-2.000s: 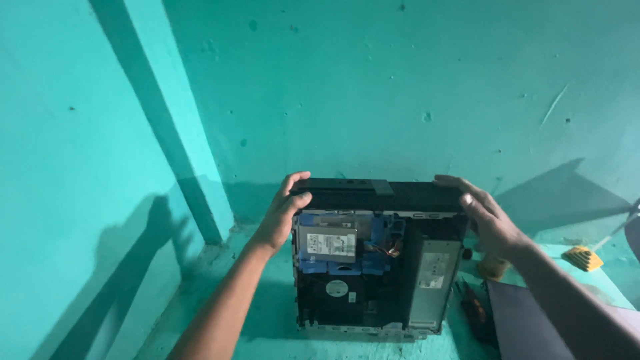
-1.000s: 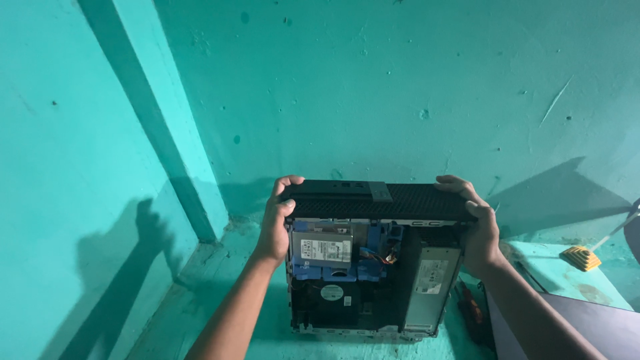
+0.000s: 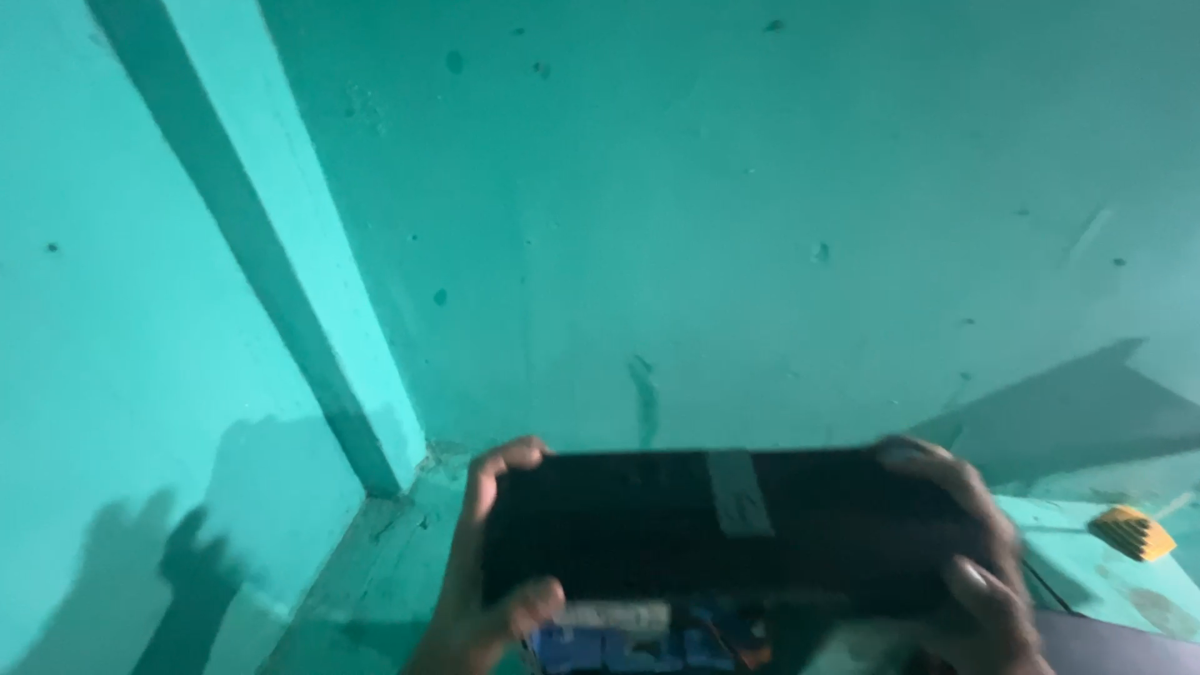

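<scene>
A black desktop computer case [image 3: 619,525] is held between both hands at the bottom centre, its dark front panel facing up toward the camera. My left hand [image 3: 497,562] grips the panel's left end, thumb on the near edge and fingers over the far edge. At the right end, my right hand [image 3: 984,553] holds it the same way. A grey strip crosses the panel. Below the panel, part of the open interior shows blue plastic brackets [image 3: 628,647] and some wires, blurred. The rest of the case is out of frame.
Teal walls meet in a corner behind and to the left. On the right lies a light teal surface [image 3: 1116,572] with a yellow ridged object [image 3: 1132,532] on it. A flat greyish-purple object [image 3: 1116,647] sits at the bottom right edge.
The case has tilted in my hands, so its front panel now shows much more and its open interior much less. Both hands have kept their hold at its ends.
</scene>
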